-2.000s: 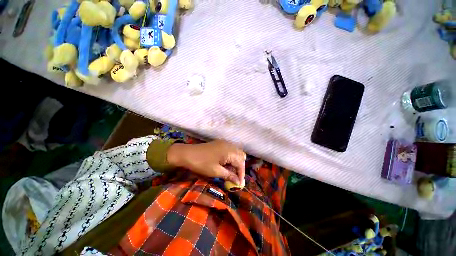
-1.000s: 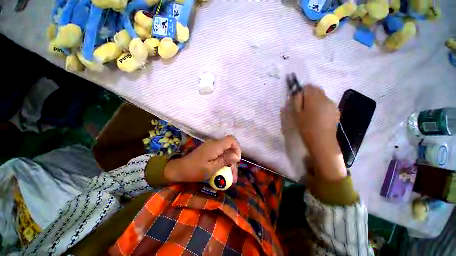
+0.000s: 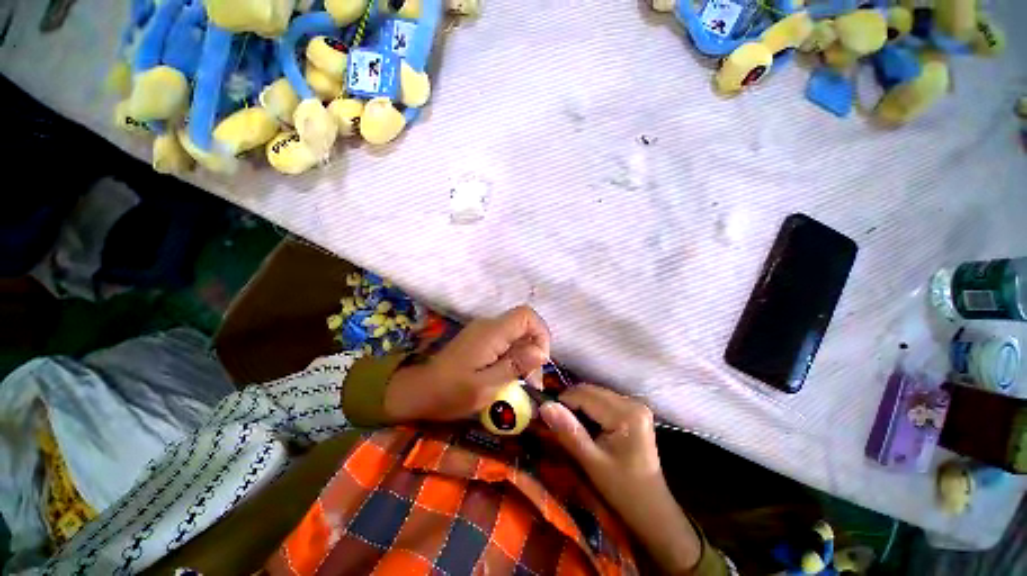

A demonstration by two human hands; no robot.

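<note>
My left hand (image 3: 467,366) is over the lap at the table edge and holds a plush toy piece (image 3: 506,410). The piece's pale yellow end shows a dark round spot with red in it. My right hand (image 3: 608,437) is close beside it on the right, closed around the thread snips (image 3: 580,417). Only a dark part of the snips shows between the fingers; their blades are at the toy, largely hidden. Any thread or needle is too small to see clearly.
Toy piles (image 3: 242,113) lie at the table's far left and far side (image 3: 862,32). A smartphone (image 3: 792,302), clear bottle (image 3: 983,289), white jar (image 3: 988,359) and purple box (image 3: 904,416) are on the right. A cardboard box (image 3: 267,307) is below the table edge.
The snips have left the table. My right hand came into view, took hold of them and moved back to the toy at my left hand. The stretched thread no longer shows.
</note>
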